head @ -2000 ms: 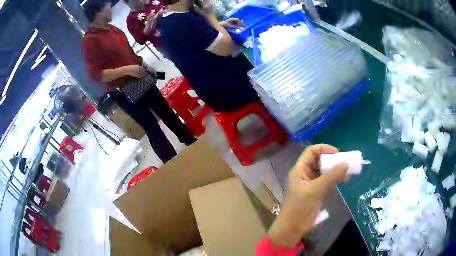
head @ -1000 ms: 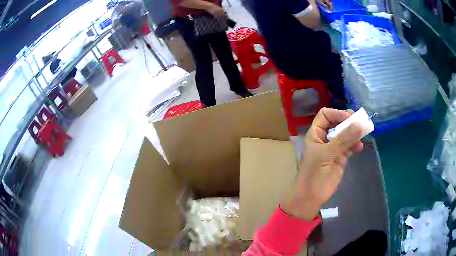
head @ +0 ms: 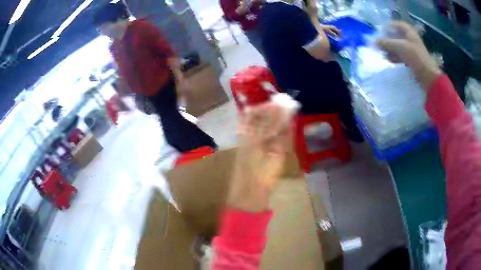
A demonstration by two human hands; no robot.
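Observation:
My left hand [head: 261,126] is raised over the cardboard carton [head: 290,227], strongly blurred, with a white piece [head: 287,104] at its fingertips. The piece's exact shape is lost in the blur. My right hand [head: 403,46] reaches out at the upper right, over the blue tray with white parts [head: 369,62], its fingers bent. Whether it holds anything cannot be told. The stacked clear trays [head: 393,105] lie below it on a blue tray [head: 406,145].
A person in dark clothes [head: 300,58] sits on a red stool [head: 324,142] beside the bench. A person in a red top [head: 145,52] stands beyond the carton. A small white piece [head: 351,243] lies at lower right. The green bench [head: 416,195] runs along the right.
My left hand has moved left, over the carton, with the white piece. My right hand and sleeve have come into view at right. The person in red has moved left.

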